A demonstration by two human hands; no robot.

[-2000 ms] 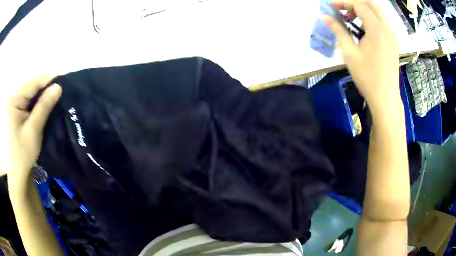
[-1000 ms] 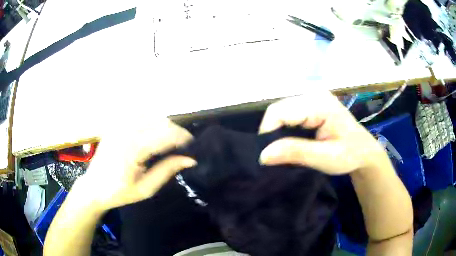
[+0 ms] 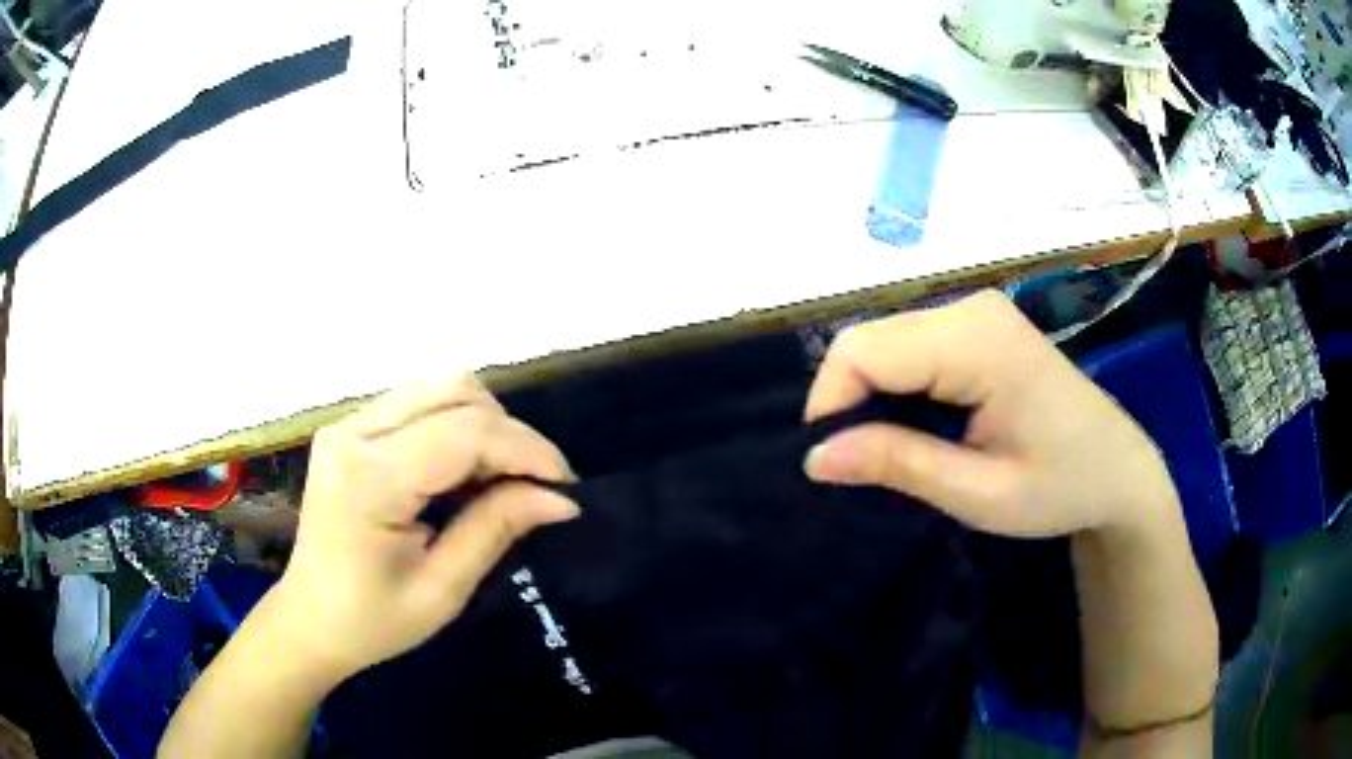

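Observation:
A black garment with small white lettering hangs over the lap, just in front of the table edge. My left hand pinches its upper edge between thumb and fingers, left of centre. My right hand pinches the same edge right of centre. The edge runs fairly straight between both hands. The lower part of the garment is dark and its folds are hard to tell.
The white table has a tan edge. Thread snips touch a blue tape strip. A black elastic band lies at the left. Part of a machine stands at upper right. Blue bins sit below the table.
My right hand has let go of the snips, now on the table, and taken hold of the garment. My left hand has moved right. The garment edge is drawn straighter than a second ago.

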